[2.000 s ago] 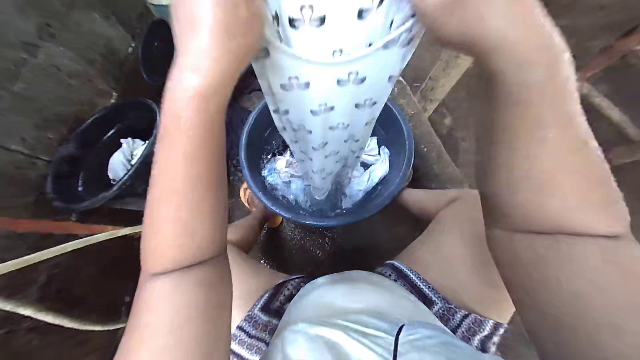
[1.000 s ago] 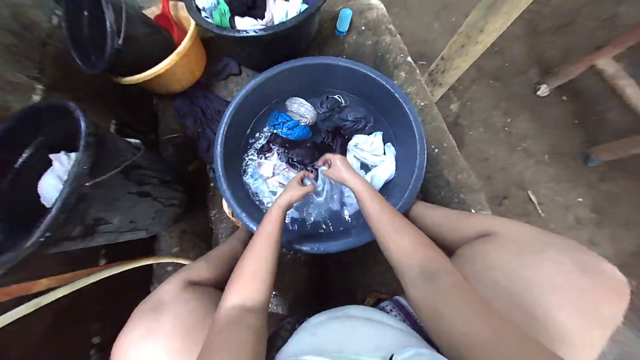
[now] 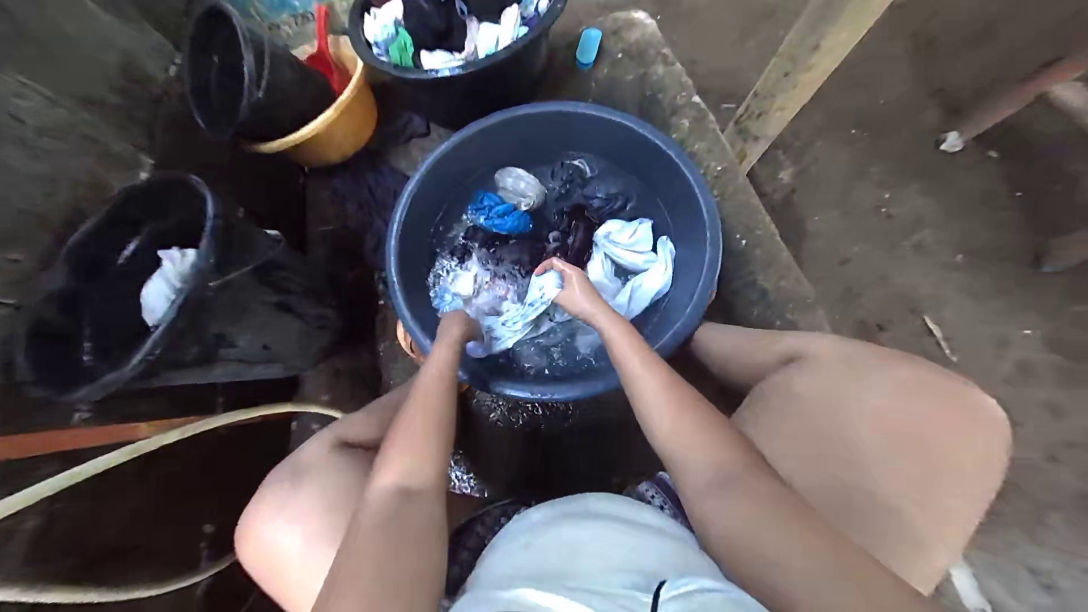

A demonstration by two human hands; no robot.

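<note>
A round dark-blue plastic basin point(image 3: 552, 393) holds water and soaking clothes between my knees. My right hand point(image 3: 571, 287) is closed on the upper end of a wet light-coloured cloth point(image 3: 520, 320) near the basin's middle. At the cloth's lower left, close to the near rim, is my left hand point(image 3: 460, 326); its fingers are hidden, so its hold cannot be made out. Right of my right hand lies a white-and-pale-blue garment point(image 3: 631, 265). Farther back in the water are a bright blue cloth point(image 3: 499, 213), a grey bundled cloth point(image 3: 519, 188) and dark clothes point(image 3: 595, 194).
Behind the basin stands a black tub point(image 3: 459, 89) of clothes. A yellow basin point(image 3: 340, 127) with a red-handled tool point(image 3: 323, 55) and a black bucket point(image 3: 246, 76) are back left. A tilted black bucket point(image 3: 178, 340) holds white cloth point(image 3: 167, 285). A pale hose point(image 3: 170, 440) curves at left.
Two seconds ago both hands held a patterned white cloth up over the basin. One second ago they were close together in the water; now they are farther apart, my left hand nearer the basin's left rim.
</note>
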